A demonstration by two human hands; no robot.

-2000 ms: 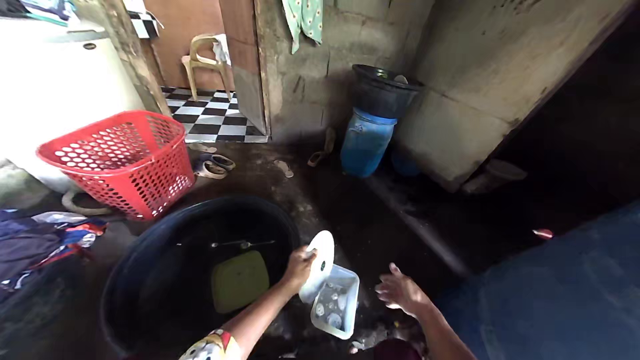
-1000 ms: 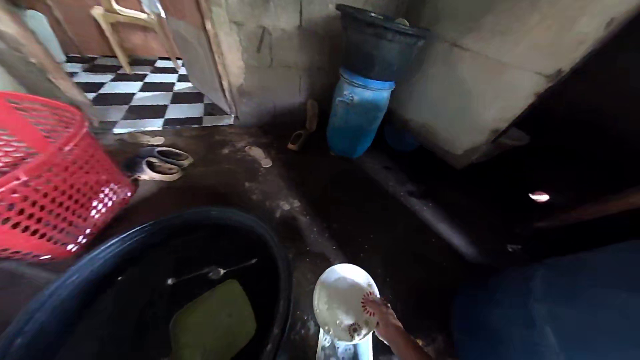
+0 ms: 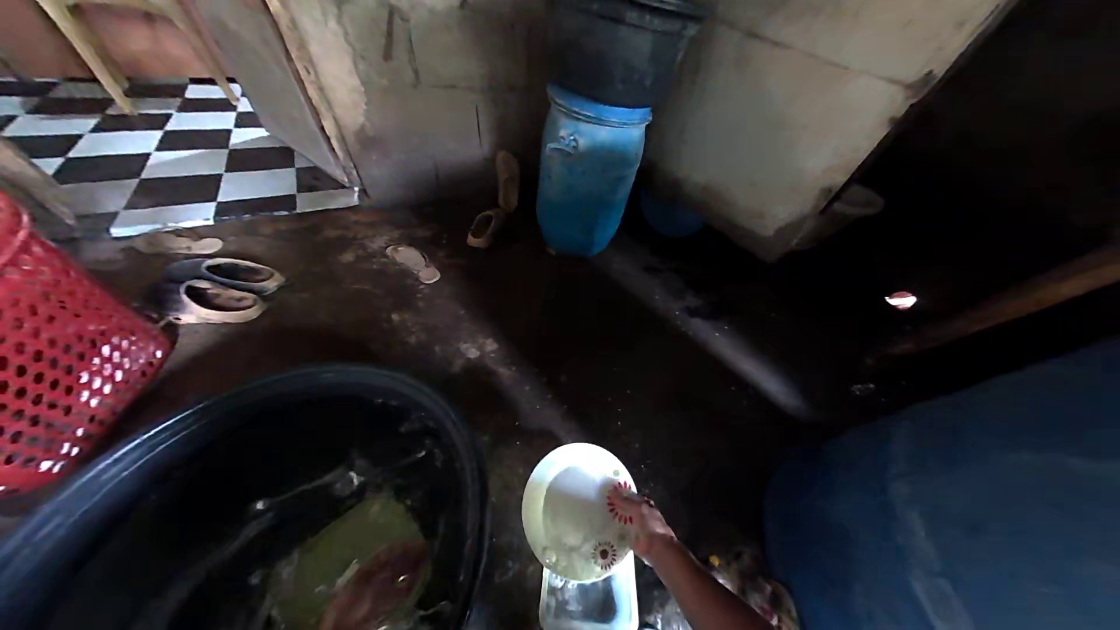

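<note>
My right hand (image 3: 643,522) grips the right rim of a white plate (image 3: 573,512) with red and dark flower prints, tilted up above a clear plastic container (image 3: 591,599). Inside the large black basin (image 3: 472,490) at lower left, my left hand (image 3: 381,582) is in the water over a yellow-green flat thing (image 3: 350,534); whether its fingers close on anything is unclear. Beside it in the basin lie what look like spoons or forks (image 3: 302,492), blurred by the water.
A red perforated plastic basket (image 3: 66,359) stands at the left. Shoes (image 3: 219,302) and slippers (image 3: 413,261) lie on the dark floor. A blue drum (image 3: 591,171) carries a black tub (image 3: 626,48) by the wall. A large blue container (image 3: 962,490) fills the lower right.
My left hand, on the plate two seconds ago, is now in the basin. My right hand, apart and empty at first, now has the plate. The view has moved down.
</note>
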